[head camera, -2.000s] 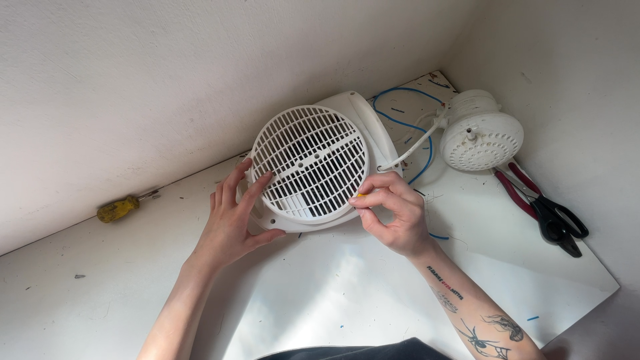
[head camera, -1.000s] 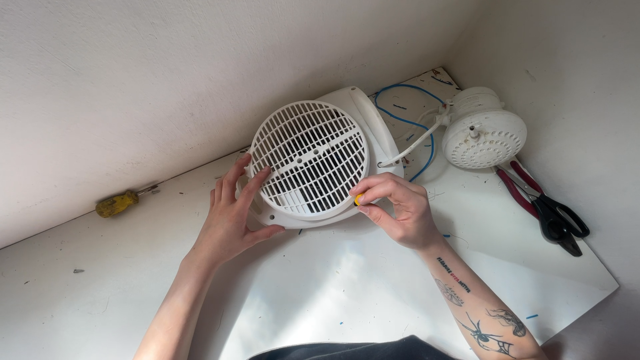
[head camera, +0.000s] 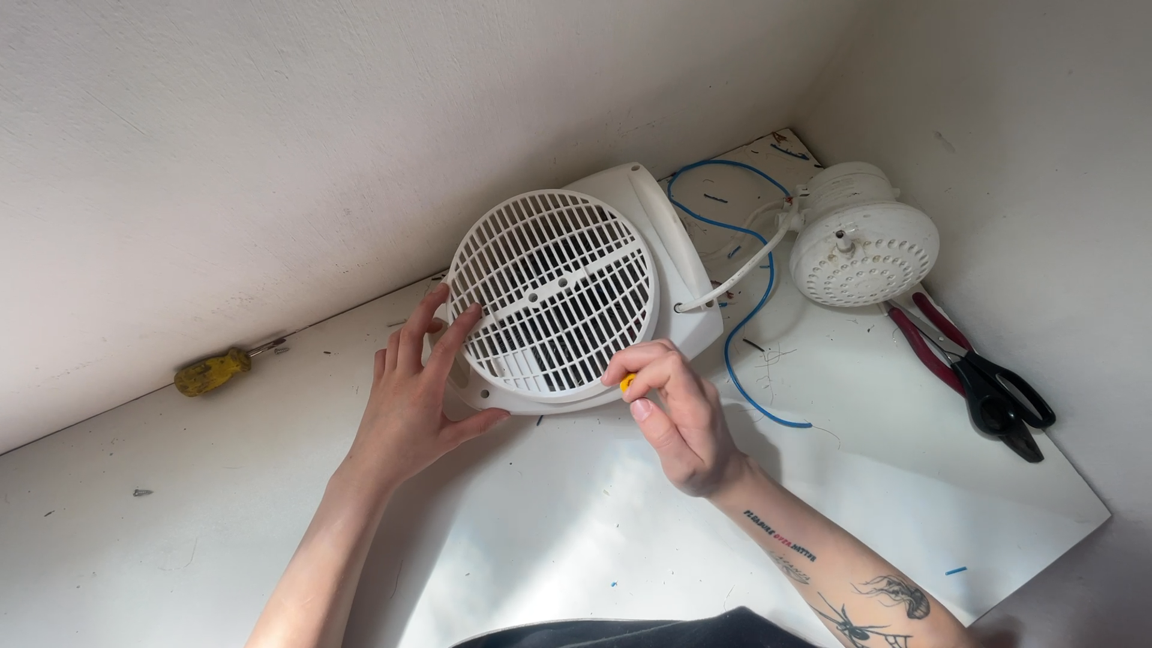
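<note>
A white plastic fan housing with a round slatted grille (head camera: 576, 297) lies tilted on the white tabletop near the wall. My left hand (head camera: 414, 391) rests spread at its left edge, fingertips on the grille's rim and slats, thumb on the lower edge of the housing. At the grille's lower right, my right hand (head camera: 679, 418) pinches a small yellow object (head camera: 627, 382) between fingers and thumb; most of it is hidden. A white cable (head camera: 742, 279) runs from the housing to a round white motor unit (head camera: 864, 238) with a short metal shaft.
Beside the wall at left lies a screwdriver with a yellow handle (head camera: 214, 372). A loose blue wire (head camera: 765, 297) curls between housing and motor unit. Red-handled pliers (head camera: 927, 346) and black-handled scissors (head camera: 999, 396) lie at right. Wire scraps dot the white tabletop (head camera: 225, 522).
My right hand has shifted slightly about the grille's lower right edge, still pinching the small yellow object. My left hand stays at the left side of the grille.
</note>
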